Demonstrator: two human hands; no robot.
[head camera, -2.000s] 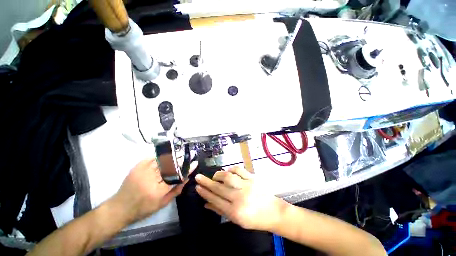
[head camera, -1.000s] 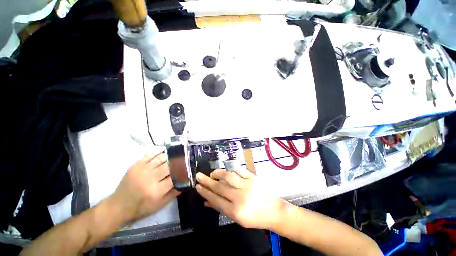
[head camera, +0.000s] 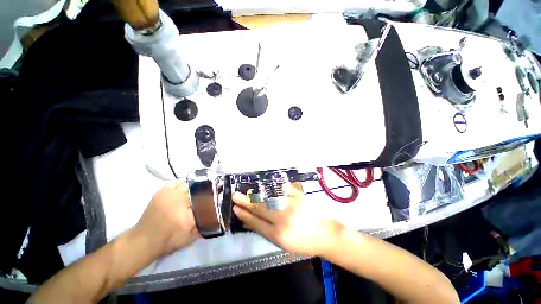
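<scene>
The black fabric piece (head camera: 236, 223) shows as a small dark patch between my hands, below the needle area (head camera: 261, 179) of the white sewing machine (head camera: 320, 136). My right hand (head camera: 290, 221) lies palm down with its fingertips on the fabric's right side, close to the shiny metal parts under the head. My left hand (head camera: 169, 215) is at the left of the shiny dark upright cover (head camera: 207, 208). The cover hides its fingertips, so its hold on the fabric cannot be seen.
A large heap of black cloth (head camera: 65, 107) lies left of the machine. Red-handled scissors (head camera: 344, 189) and a clear plastic bag with dark contents (head camera: 424, 190) lie to the right. A wooden-handled post (head camera: 139, 15) rises at the head's left end. The table's worn edge (head camera: 237, 262) runs in front.
The black fabric no longer hangs over the table's near edge; only a short part shows between my hands. My left fingers have moved behind the cover. The machine sits slightly further right in view.
</scene>
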